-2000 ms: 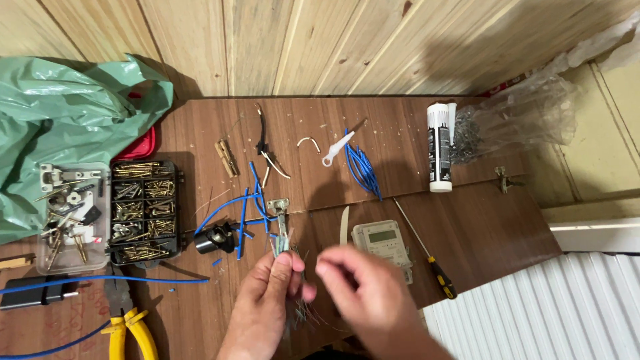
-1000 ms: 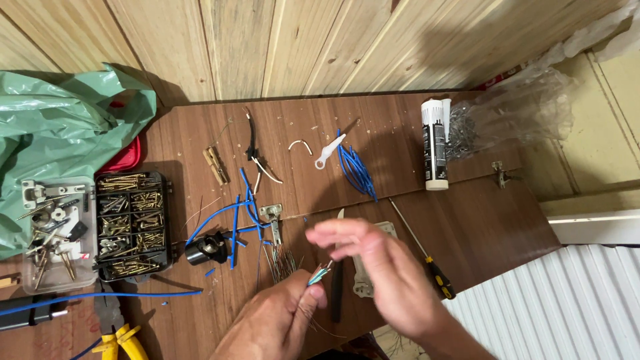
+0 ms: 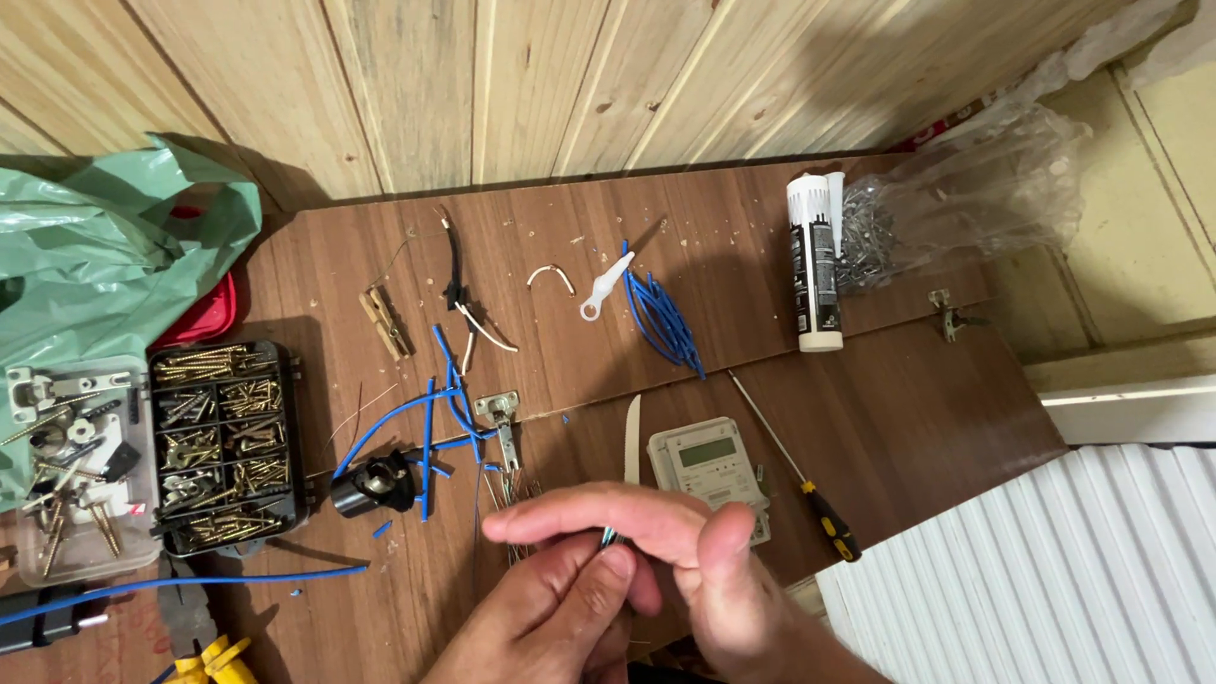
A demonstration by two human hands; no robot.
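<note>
Thin wires [image 3: 609, 538] with green and white colouring are pinched between the thumb and fingers of my left hand [image 3: 570, 603], at the bottom centre. My right hand [image 3: 698, 570] arches over them with its fingers stretched toward the left; whether its fingertips touch the wires is hidden. Just behind my hands lie a bundle of fine bare wire strands [image 3: 513, 494], a metal cabinet hinge [image 3: 499, 410], a knife blade [image 3: 633, 439] and an electronic meter with a display [image 3: 711, 465]. Cut blue wires [image 3: 427, 446] and a black lamp socket [image 3: 374, 484] lie to the left.
Left are a screw organizer [image 3: 228, 442], a clear box of hardware [image 3: 81, 475], yellow-handled pliers [image 3: 195, 627] and a green plastic bag [image 3: 104, 256]. Farther back lie a clothespin [image 3: 384, 321], a blue wire bundle [image 3: 665, 323] and a sealant tube [image 3: 815, 266]. A screwdriver [image 3: 803, 475] lies right.
My right hand was closed near the wires two seconds ago; its fingers have since straightened and now reach over my left hand. My left hand keeps hold of the wires.
</note>
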